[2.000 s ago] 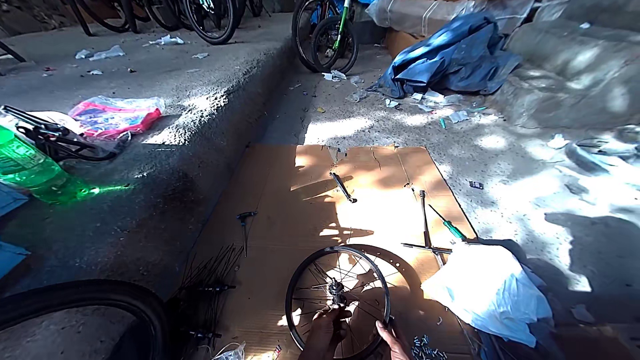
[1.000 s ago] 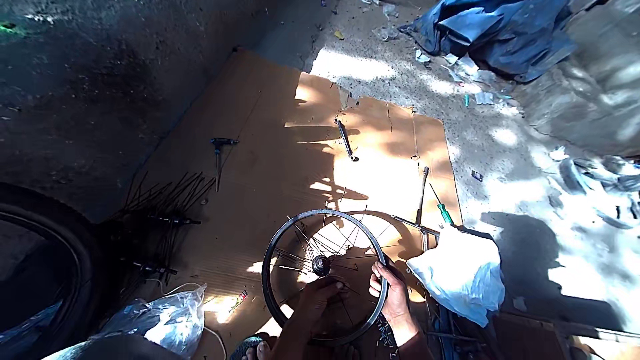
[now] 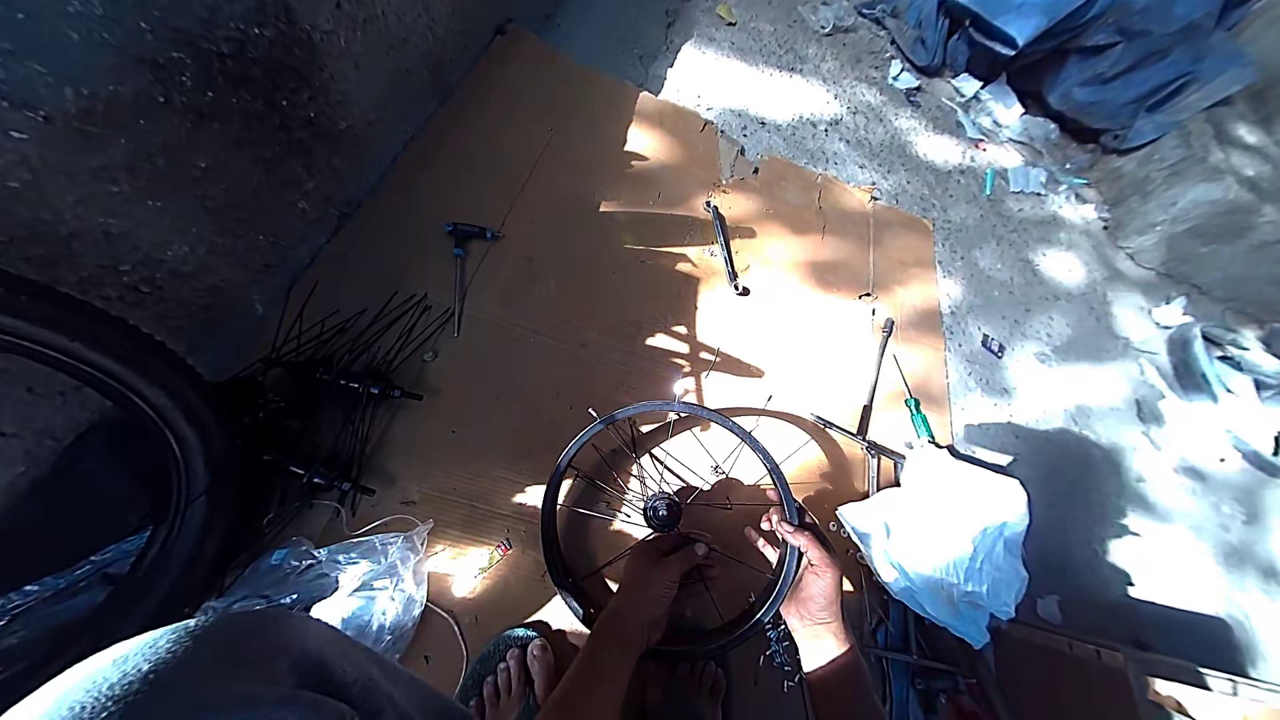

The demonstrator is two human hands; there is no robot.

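Observation:
A bicycle wheel rim [image 3: 565, 480] with loosely laced spokes and a dark hub [image 3: 662, 512] is held above a cardboard sheet [image 3: 560, 180]. Just below the hub, my left hand [image 3: 655, 580] has its fingers bent near the spokes; whether it grips one cannot be told. My right hand [image 3: 808, 570] holds the rim's right side, its fingertips reaching inside toward the spokes. Several small metal pieces [image 3: 778, 650], likely spoke nipples, lie below the right side of the rim. Some spoke ends stick out past the rim's upper edge.
A T-handle tool [image 3: 460, 270], a wrench [image 3: 725, 248], a cross-shaped wrench [image 3: 877, 385] and a green screwdriver [image 3: 917, 415] lie on the cardboard. Hubs with spokes [image 3: 365, 385] and a tire [image 3: 185, 450] are at left. A white bag [image 3: 945, 540] sits right, a clear bag [image 3: 375, 590] lower left.
The view has tilted far down since two seconds ago. Both hands stay at the wheel; my left hand has moved closer to the spokes just below the hub.

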